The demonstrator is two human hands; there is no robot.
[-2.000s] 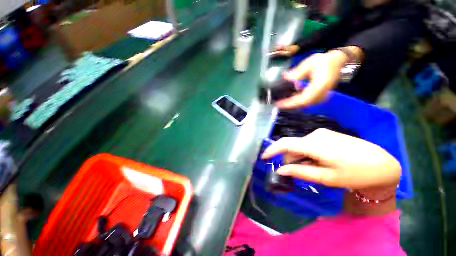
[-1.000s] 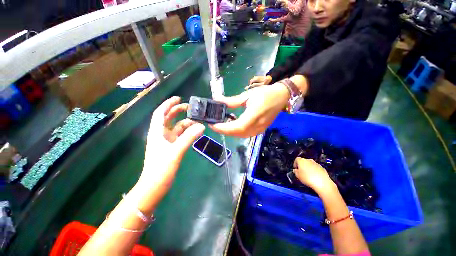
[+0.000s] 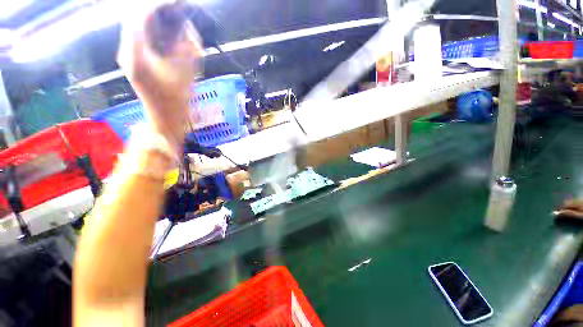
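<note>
My left hand (image 3: 160, 70) is raised high at the upper left, blurred, with its forearm crossing the left side of the picture. It holds a dark block (image 3: 167, 24), which looks like a power adapter; its details are blurred. My right hand is not recognisable in view; a brownish shape at the bottom right corner is too cut off to identify. The red basket (image 3: 281, 281) shows at the bottom centre, cut off by the picture's edge, with a little of its dark contents visible.
A blue basket (image 3: 217, 108) and another red basket (image 3: 57, 159) are on the upper shelf. A smartphone (image 3: 460, 292) lies on the green bench, near a white bottle (image 3: 500, 204) beside a post. A blue bin's edge (image 3: 562, 297) shows at right.
The view has swung left and up. My left hand has moved from the other person's hand to high at the upper left. My right hand, earlier in the blue bin, is no longer recognisable.
</note>
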